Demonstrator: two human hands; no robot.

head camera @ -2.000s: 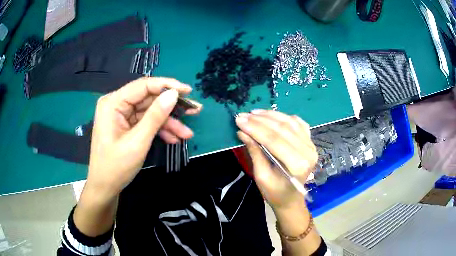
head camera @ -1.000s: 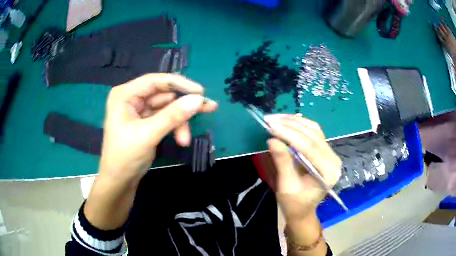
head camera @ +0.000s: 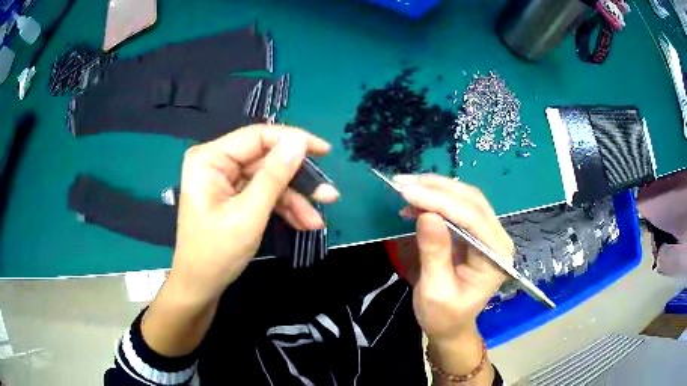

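Observation:
My left hand point(head camera: 241, 192) is over the mat's near edge and pinches a thin dark strip part point(head camera: 307, 178) between thumb and fingers. My right hand point(head camera: 456, 252) holds slim silver tweezers point(head camera: 501, 264), tip pointing up and left, apart from the strip. Whether the tip holds a piece is too small to tell. A loose heap of small black parts point(head camera: 399, 124) lies beyond the hands, with small silver parts point(head camera: 490, 113) just right of it. Dark stacked strips point(head camera: 143, 94) lie at the left. A shorter curved row point(head camera: 120, 211) runs partly behind my left hand.
A black sheet with ribbed grey half point(head camera: 618, 151) lies at right. A blue bin point(head camera: 557, 298) of silvery pieces is below the table edge. A metal cup point(head camera: 538, 30) stands at the far edge. A pale pink phone point(head camera: 129, 21) and dark tangled bundle point(head camera: 75, 69) are upper left. A person's pink clothing point(head camera: 663, 203) shows at right.
The left hand has moved a little right, and more of the strip part shows in its fingers. The tweezers have moved away from the black heap's near edge. The view has shifted slightly.

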